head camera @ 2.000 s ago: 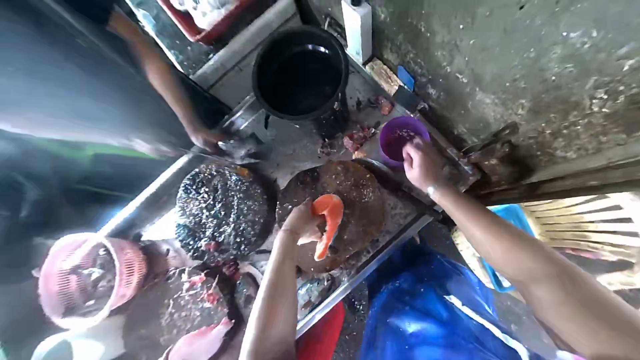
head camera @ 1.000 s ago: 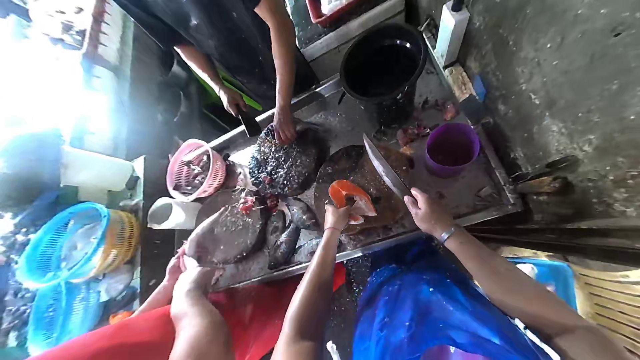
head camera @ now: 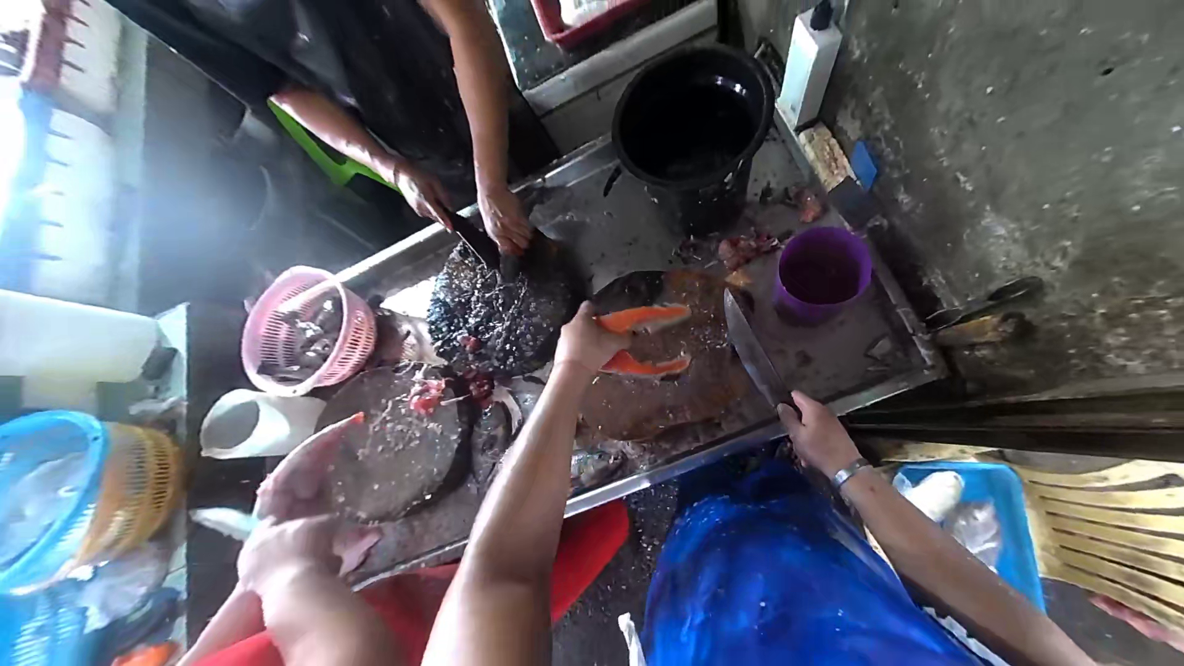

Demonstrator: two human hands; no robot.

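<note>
My left hand (head camera: 588, 340) grips a salmon steak (head camera: 647, 316) by its back, its two orange belly flaps pointing right over a round wooden chopping block (head camera: 666, 398). My right hand (head camera: 819, 433) is closed around the handle of a large knife (head camera: 754, 351), whose blade points up and left along the block's right edge, apart from the fish. A purple container (head camera: 822, 275) stands just beyond the knife, and a black bucket (head camera: 692, 120) stands behind the block. Bits of fish offal (head camera: 747, 248) lie between bucket and container.
Across the metal table, a co-worker's hands (head camera: 499, 222) work with a knife at a scale-covered block (head camera: 486, 310). At left, another person's hand (head camera: 296, 555) holds fish by a third block (head camera: 398, 444). A pink basket (head camera: 356, 338) and white container (head camera: 259, 423) stand nearby.
Two seconds ago my right hand was in the purple container; one second ago it held the knife, as now. My left hand keeps hold of the salmon. The view has shifted widely.
</note>
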